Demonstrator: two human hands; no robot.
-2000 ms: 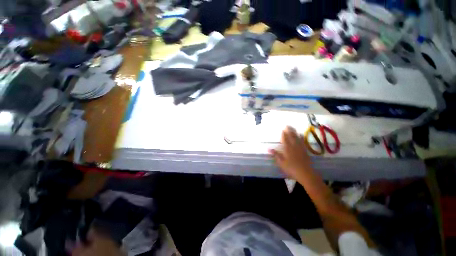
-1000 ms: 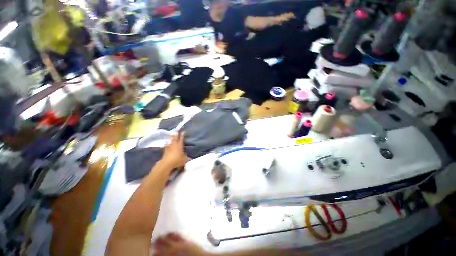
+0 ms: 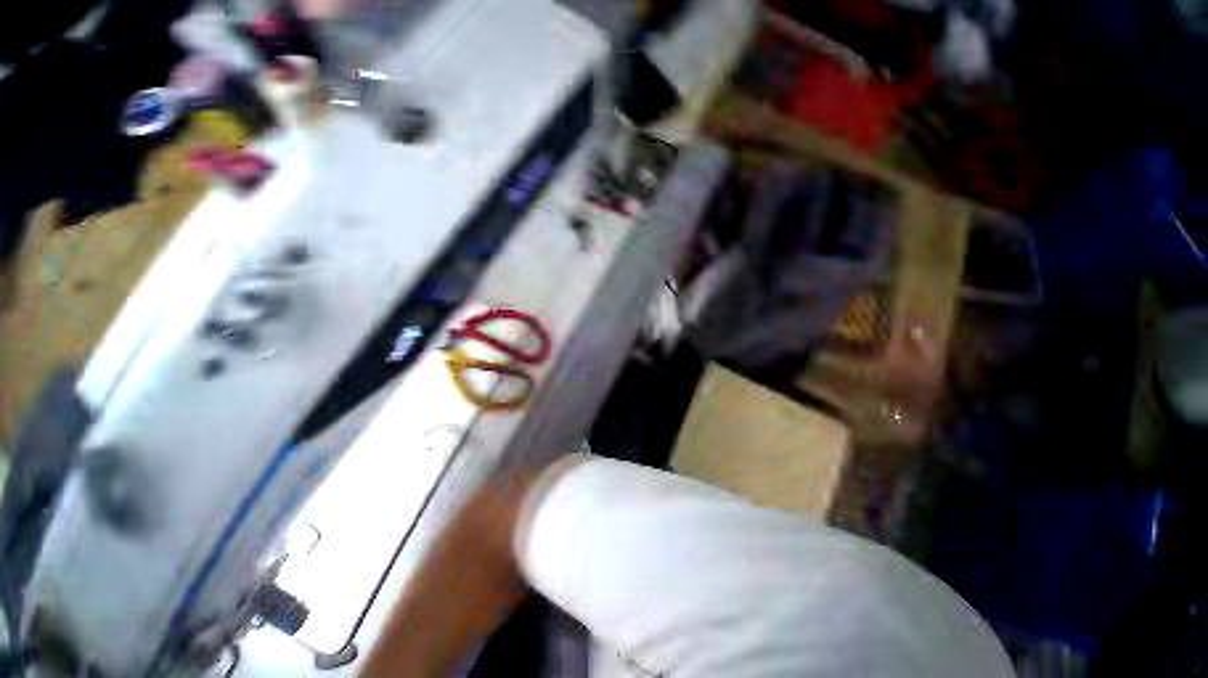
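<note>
The white sewing machine runs diagonally across the left half, with a blue stripe and black panel. Its presser foot area is at the lower left, blurred. The shears, with one red and one yellow-orange handle loop, lie on the machine table below the panel. My right forearm, in a white sleeve, reaches in from the lower right; the hand itself is cut off by the bottom edge. My left hand is out of the picture. A bit of grey cloth shows at the left edge.
Thread cones stand behind the machine at the upper left. The table's front edge runs diagonally. Beyond it are a beige board, heaped grey cloth, red material and blue objects at the right.
The view has swung to the right and tilted. The left hand, earlier on the grey panels, has left the picture. The shears still lie on the table.
</note>
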